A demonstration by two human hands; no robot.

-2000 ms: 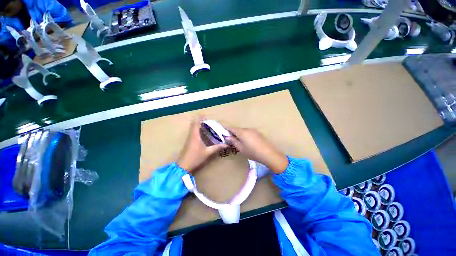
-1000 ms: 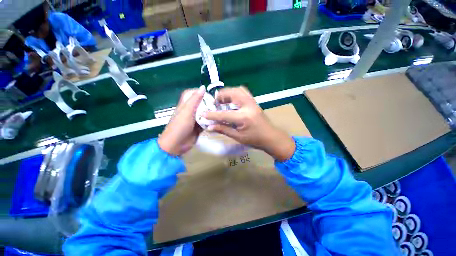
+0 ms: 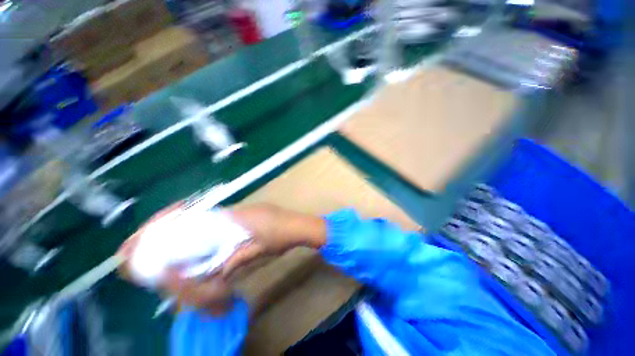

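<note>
The frame is strongly blurred. A white headphone piece (image 3: 184, 243) is held up at the left, above the edge of the cardboard work sheet (image 3: 306, 182). Its parts cannot be told apart. My left hand (image 3: 202, 290) holds it from below and the left side. My right hand (image 3: 256, 233) holds it from the right, the fingers partly hidden behind and against it.
White headbands (image 3: 216, 136) stand on the green belt (image 3: 261, 104) beyond a pale rail. A cardboard stack (image 3: 432, 125) lies on the bench to the right. A blue bin (image 3: 574, 198) with rows of round cups (image 3: 522, 261) is at the lower right. Bagged pieces (image 3: 76, 327) are at lower left.
The view has swung to the right and tilted. Both hands and the white piece now appear further left and lower in the picture, and the blue bin shows more fully.
</note>
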